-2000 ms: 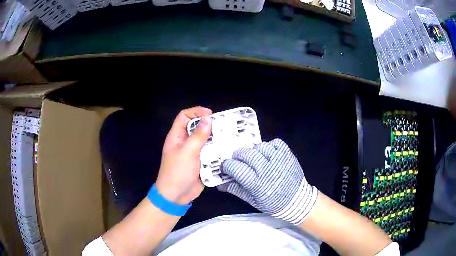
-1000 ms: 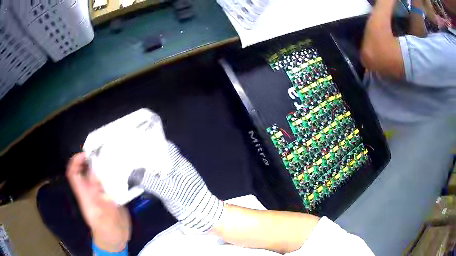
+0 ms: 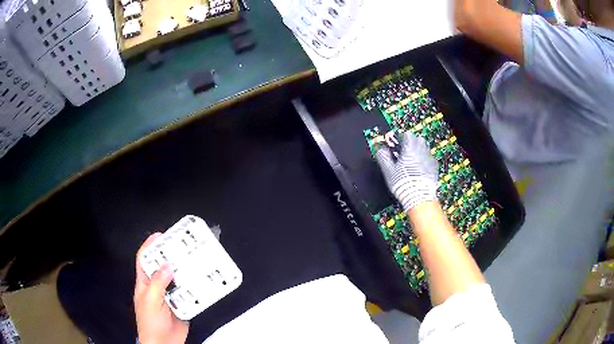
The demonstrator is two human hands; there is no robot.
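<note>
A white rounded-square housing shell (image 3: pixel 195 269) with slots and ribs is held by my bare left hand (image 3: pixel 155 295), thumb on its inner face, low at the left above the dark area in front of me. My right hand (image 3: pixel 409 168), in a grey-and-white striped glove, is over the black board tray (image 3: pixel 350 175) at the right. Its fingertips are at the green-and-yellow circuit boards (image 3: pixel 431 151) in their rows. Whether the fingers grip a board cannot be told; the glove hides the boards beneath it.
The green bench (image 3: pixel 168 111) crosses the upper left, with stacked white housings (image 3: pixel 71 50), black blocks (image 3: pixel 200 81) and a shallow cardboard tray (image 3: pixel 172 30) of small white modules. Another housing stack lies on a white sheet (image 3: pixel 390 40). A carton (image 3: pixel 37 295) is lower left. Another person's arm (image 3: pixel 495 27) is upper right.
My right hand has left the housing and moved right to the board tray. My left hand holds the housing lower down. The view has swung right since the oldest frame.
</note>
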